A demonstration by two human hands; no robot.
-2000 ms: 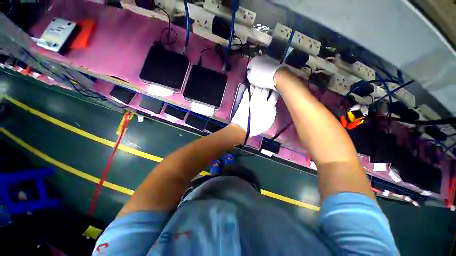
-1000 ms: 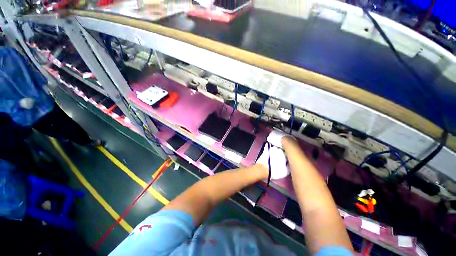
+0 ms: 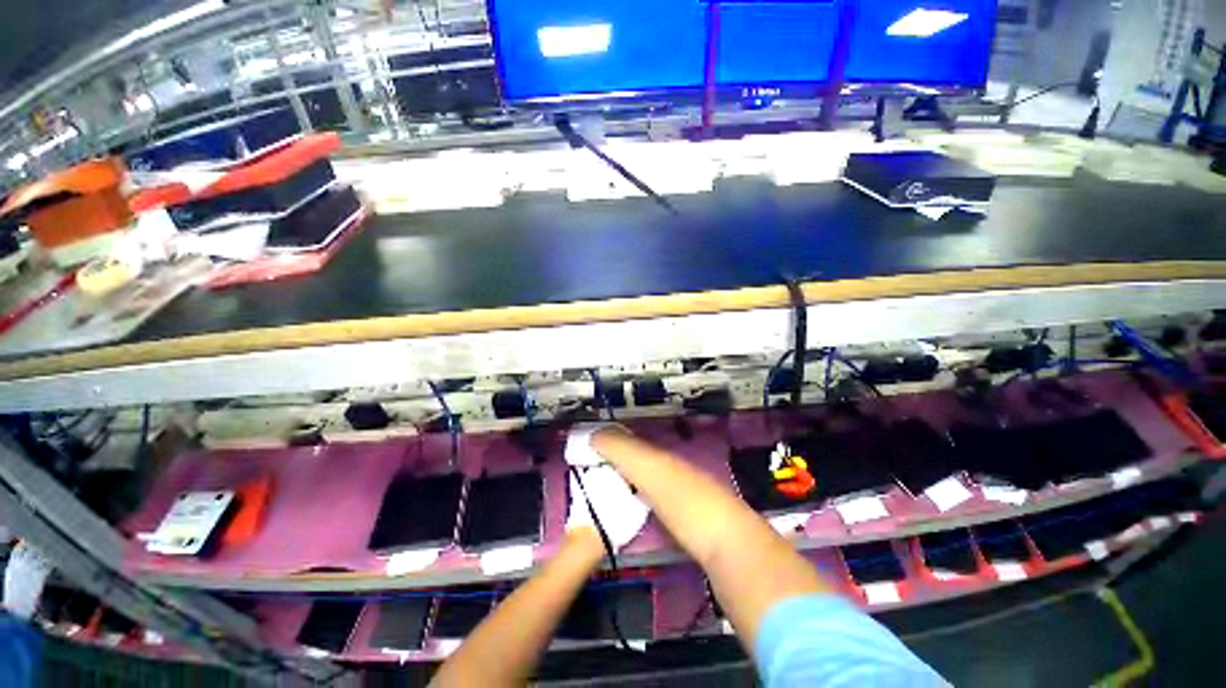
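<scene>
Both my hands wear white gloves and are close together over the pink shelf mat (image 3: 316,470). My left hand (image 3: 608,513) is in front; my right hand (image 3: 586,446) is just behind it, near the power strips. A thin black cord (image 3: 605,551) crosses my left glove and hangs past the shelf edge. The fingers are blurred and hidden, so I cannot tell what they hold. Two flat black units, one (image 3: 417,511) farther left and one (image 3: 504,511) nearer, lie left of my hands, with white slips at their front edges.
A wood-edged bench (image 3: 538,319) runs above, with monitors (image 3: 766,47) behind it and a stack with red-orange trays (image 3: 289,215) at left. A black cable (image 3: 799,336) hangs over its edge. A white-topped unit (image 3: 188,522), more black units (image 3: 1049,446) and a red-yellow object (image 3: 791,470) are on the shelf.
The view has lifted from the shelf and floor to show the bench top and monitors. My hands stay together at about the same place on the shelf, the cord still across my left glove.
</scene>
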